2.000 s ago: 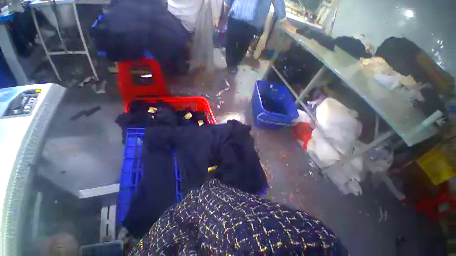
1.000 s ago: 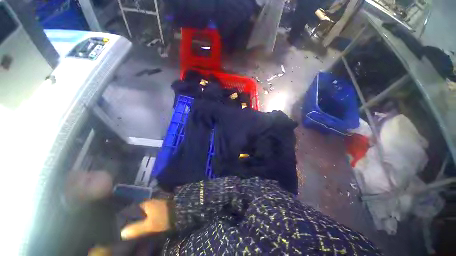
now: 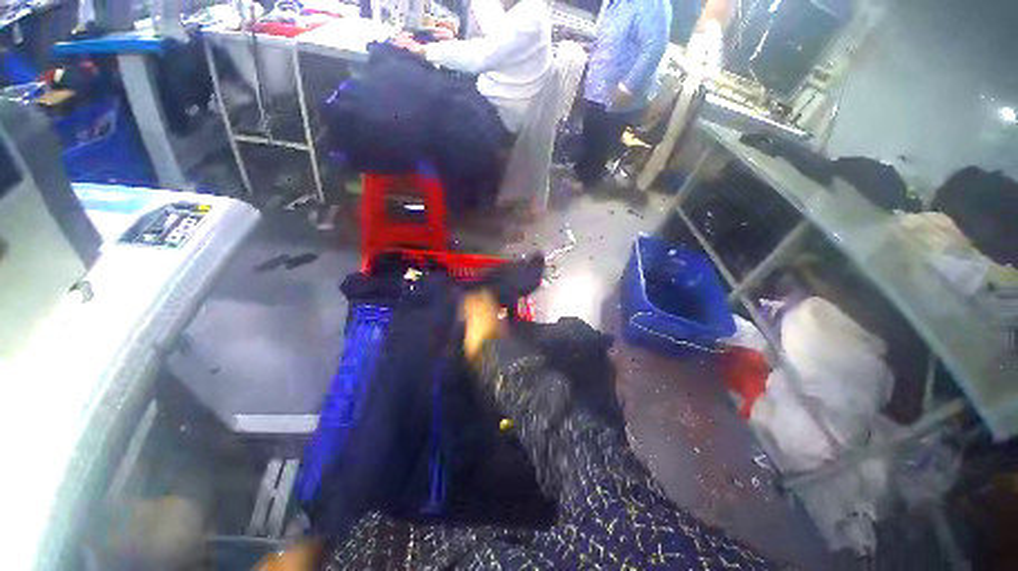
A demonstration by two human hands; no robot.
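Note:
Dark garment pieces (image 3: 391, 390) lie heaped over a blue basket (image 3: 341, 374) in front of me, with small yellow spots on them. More dark pieces lie over the red basket (image 3: 474, 264) beyond it. My right hand (image 3: 480, 323) is stretched out onto the dark cloth near where the baskets meet. It is blurred, and its grip cannot be made out. My left hand (image 3: 290, 555) is cut off by the bottom edge, left of my lap, and its fingers are hidden.
The white machine table (image 3: 123, 323) with a control panel (image 3: 167, 223) is at left. A red stool (image 3: 402, 212) stands behind the baskets. A blue tub (image 3: 681, 296), white sacks (image 3: 832, 368) and a side table (image 3: 871, 257) are at right. A person in white (image 3: 508, 56) sits beyond; another stands beside.
My right hand has moved from near my lap forward onto the dark cloth. A dark piece now covers part of the red basket's rim. The view has tilted up, showing more of the people behind.

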